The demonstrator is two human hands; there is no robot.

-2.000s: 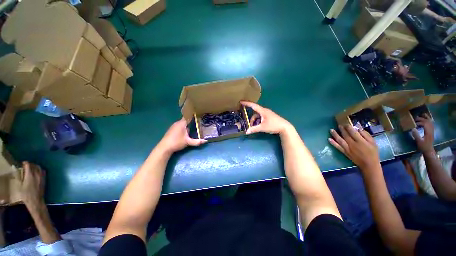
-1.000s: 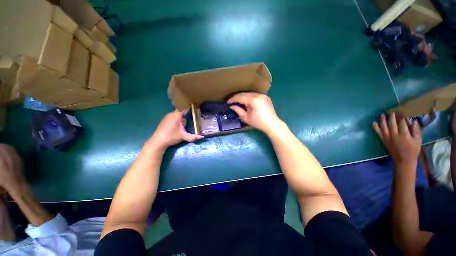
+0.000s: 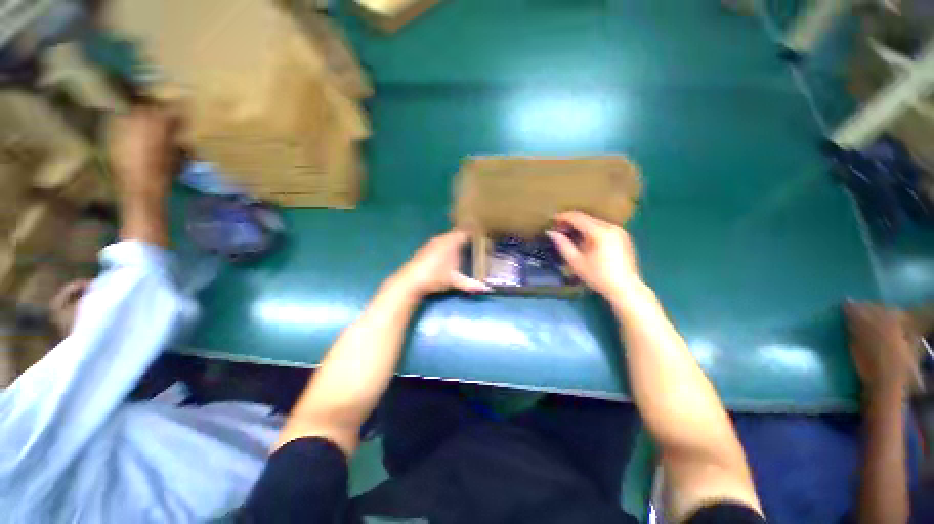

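Note:
An open brown mailer box stands on the green mat in front of me, its lid upright at the back. Dark items and a pale greyish piece lie inside; the picture is blurred, so the cable and black block cannot be told apart. My left hand grips the box's left end, thumb along the front edge. My right hand is over the right part of the box, fingertips inside at the dark contents. Whether its fingers pinch anything is hidden.
Stacked brown boxes stand at left, with a dark packed item beside them. A person's pale blue sleeve reaches in at left. Another person's hand is at right. Black cables lie near rack legs.
The view has shifted, so the box appears further right. My right hand has moved from the box's right end onto its contents. The person at left now reaches toward the stacked boxes.

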